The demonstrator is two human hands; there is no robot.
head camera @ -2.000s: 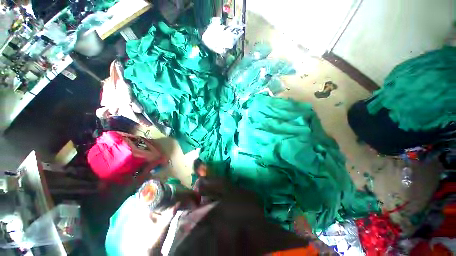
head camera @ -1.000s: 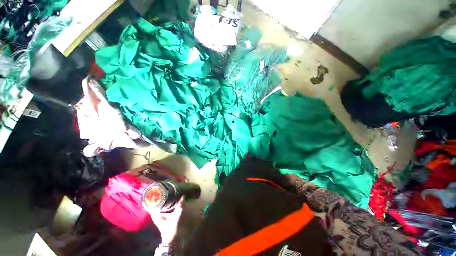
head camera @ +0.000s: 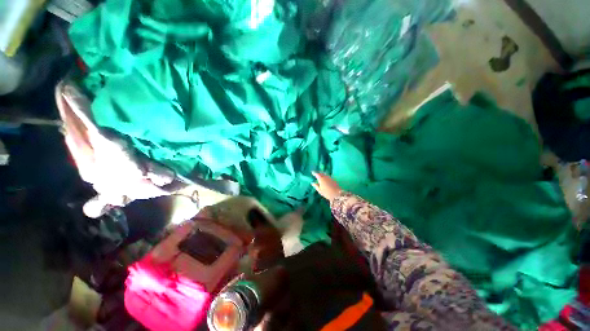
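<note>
Crumpled green cloth pieces [head camera: 174, 103] lie heaped on the floor across the upper middle. A flatter green cloth heap [head camera: 453, 181] lies to the right. My right hand [head camera: 327, 186], in a patterned sleeve, reaches to the cloth where the heaps meet. It is small and blurred, and whether its fingers grip cloth is unclear. A metallic flask [head camera: 231, 311] with an orange-copper round end shows at the bottom edge. My left hand is not visible; the flask's lower part is cut off by the picture's edge.
A red-pink cushion [head camera: 165, 294] lies at the lower left beside a brownish bundle. A white-pink cloth [head camera: 107, 161] lies left of the green heap. Clear plastic [head camera: 382, 45] lies at the top. A dark round object [head camera: 563, 116] is at the right edge.
The view has moved closer to the green heaps. My right arm has extended forward to the cloth. The flask has shifted down to the bottom edge, and the hand on it has left view.
</note>
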